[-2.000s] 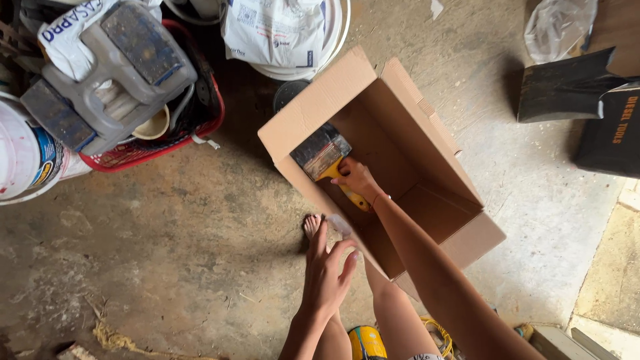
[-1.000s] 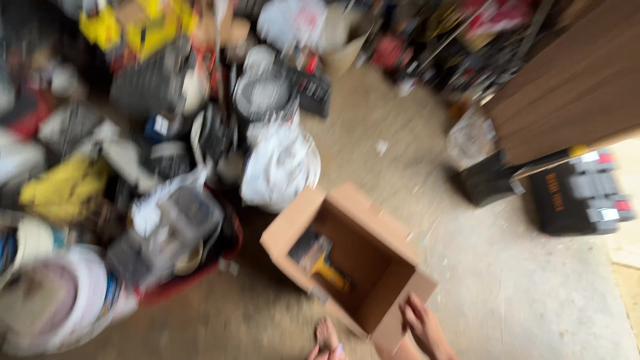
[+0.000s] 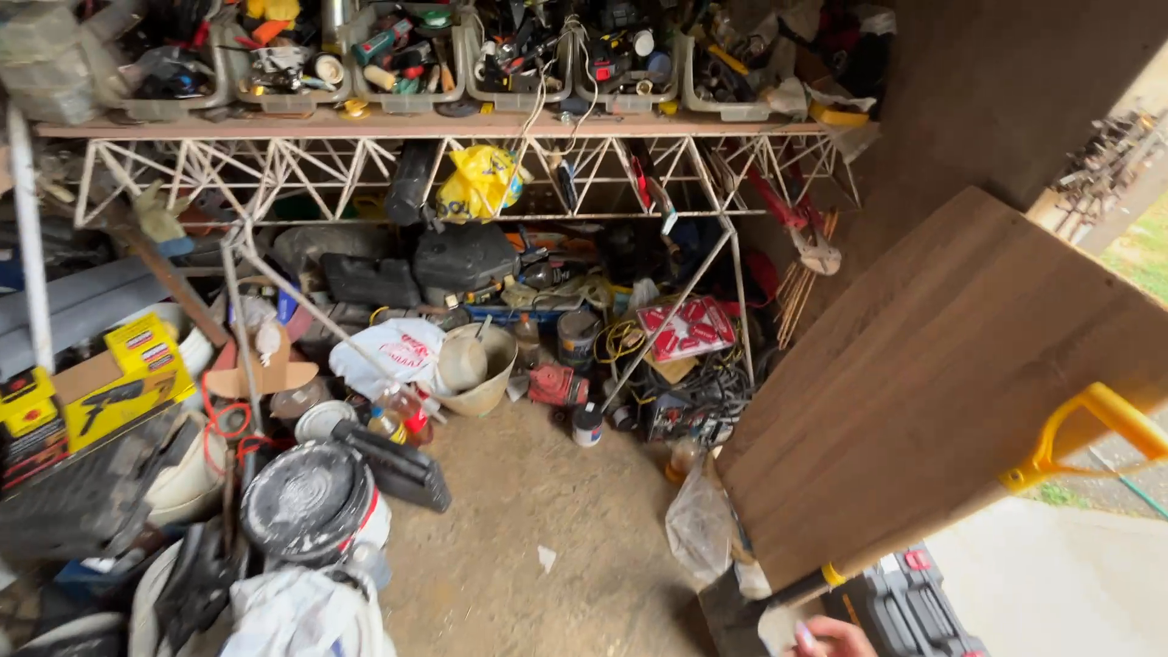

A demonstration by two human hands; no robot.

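At the bottom edge, right of centre, part of my right hand (image 3: 829, 637) shows, cut off by the frame. Its fingertips are beside a pale patch next to a shovel's black blade (image 3: 725, 616); whether they hold anything cannot be told. The shovel's yellow D-handle (image 3: 1090, 429) is farther right, and its shaft runs along the lower edge of a brown wooden panel (image 3: 912, 383). A grey and black tool case (image 3: 908, 607) lies just beyond my hand. My left hand is out of view, and so is the cardboard box.
Clear bins (image 3: 406, 91) of tools line a shelf (image 3: 438, 128) on white metal trusses. Below lie a white bucket (image 3: 488, 370), a red sander-like tool (image 3: 557, 385) and cables. A paint-smeared bucket lid (image 3: 308, 500) and a black case (image 3: 397, 465) are at left; a clear plastic bag (image 3: 701, 525) touches the panel.
The view has swung up and to the right, toward the shelf. Two seconds ago my right hand held a yellow-handled brush inside the cardboard box; one second ago the brush lay in the box.
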